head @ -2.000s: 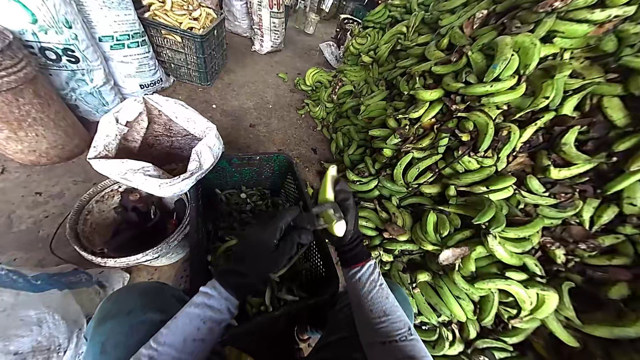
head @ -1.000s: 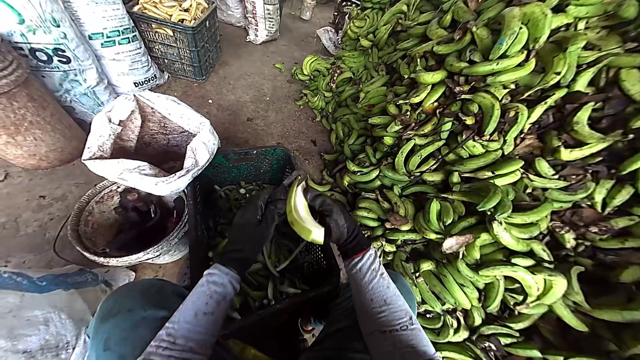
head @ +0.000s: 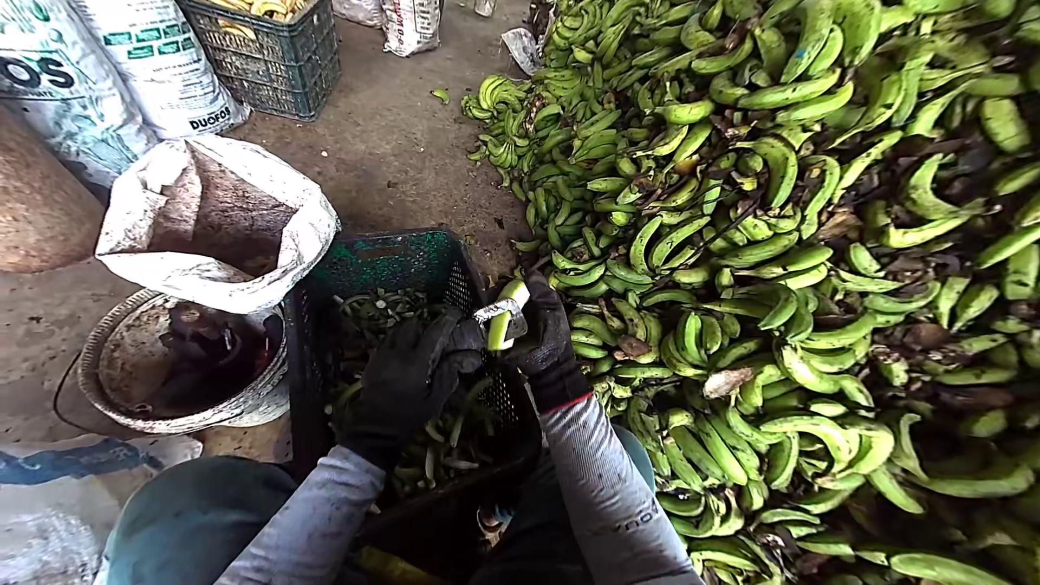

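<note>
My right hand (head: 546, 325), in a black glove, grips a partly peeled green plantain (head: 497, 329). A metal peeler (head: 502, 310) lies across the plantain, its near end in my left hand (head: 418, 374), which is also black-gloved. Both hands are over a dark plastic crate (head: 390, 253) that holds green peel strips (head: 443, 439). Right of my hands spreads a large heap of green plantains (head: 707, 284).
A white sack (head: 219, 280) stands open at the crate's left, by a bucket (head: 183, 421) with dark contents. Farther back are a crate (head: 276, 69) of peeled plantains, printed sacks (head: 154, 65) and a brown container (head: 41, 203).
The plantain has turned in my hands since a second ago, when its cut side lay to the right. The peeler now shows across it again, as it did two seconds ago.
</note>
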